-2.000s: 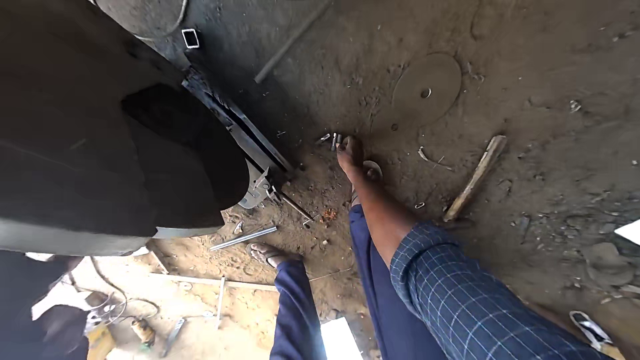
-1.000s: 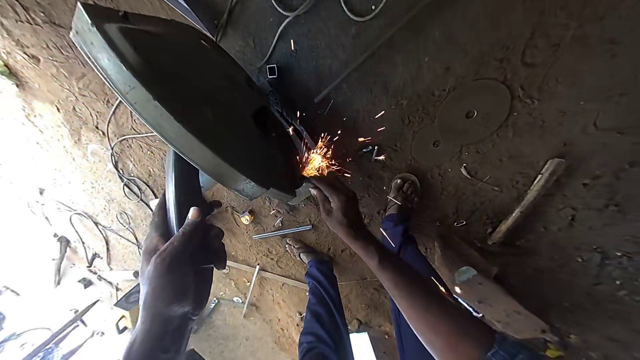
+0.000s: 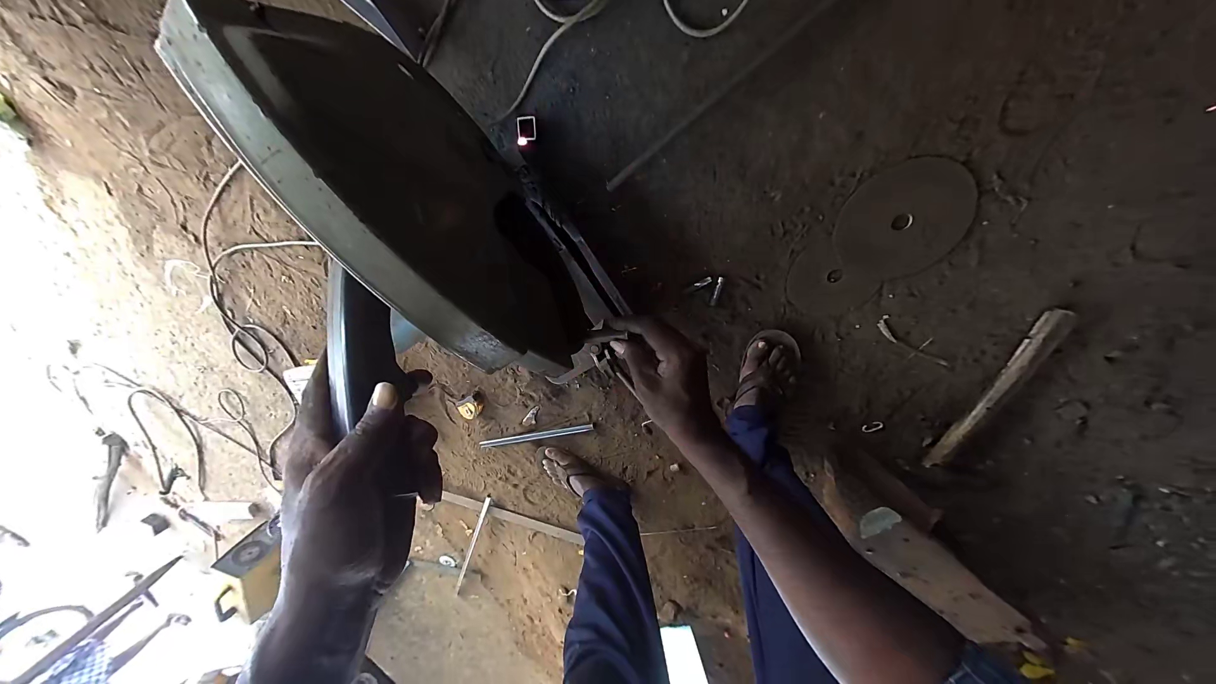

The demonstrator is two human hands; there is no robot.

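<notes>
My left hand is closed around the black handle of a chop saw, below its large metal blade guard, which fills the upper left. The blade is hidden. At the guard's lower right end, my right hand has its fingers around a small metal part of the saw's vise. Beside that hand, dark metal bars run up toward an open-ended square tube, with a small red glow at its lower edge.
A tape measure and a metal rod lie by my feet. Cutting discs and a wooden stick lie on the dirt at right. Cables, a yellow box and a wooden plank are also on the ground.
The bright sparks by my right hand are gone. Two seconds ago that hand was low by small metal pieces on the ground; now it is at the vise. My left hand was not on the handle in view then.
</notes>
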